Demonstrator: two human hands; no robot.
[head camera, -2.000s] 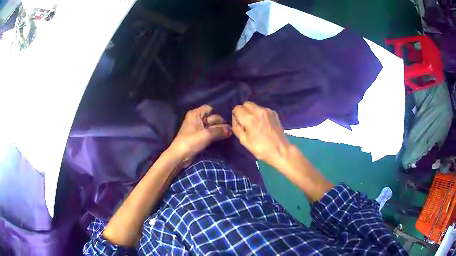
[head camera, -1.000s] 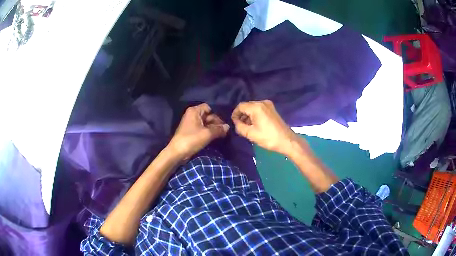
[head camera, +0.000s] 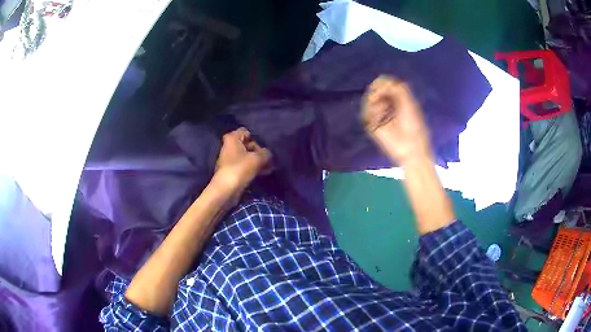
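Observation:
A large dark purple garment panel (head camera: 139, 188) drapes over my lap, left of my body. My left hand (head camera: 241, 157) is over the dark purple cloth with its fingers curled in; whether it grips the cloth is not clear. My right hand (head camera: 392, 117) is blurred, raised over the stacked purple cut pieces (head camera: 447, 81), fingers curled; anything in its fingertips is too blurred to tell. The cut pieces lie on white sheets (head camera: 492, 139).
A white table edge (head camera: 97, 84) curves down the left side. A red stool (head camera: 541, 84) with grey-green cloth (head camera: 551, 155) below it is at the right. An orange crate (head camera: 564, 269) stands at the lower right on the green floor (head camera: 369, 227).
My hands were close together at the middle. My right hand has moved up and right, away from my left. My left hand has moved slightly left. Cloth near it has shifted.

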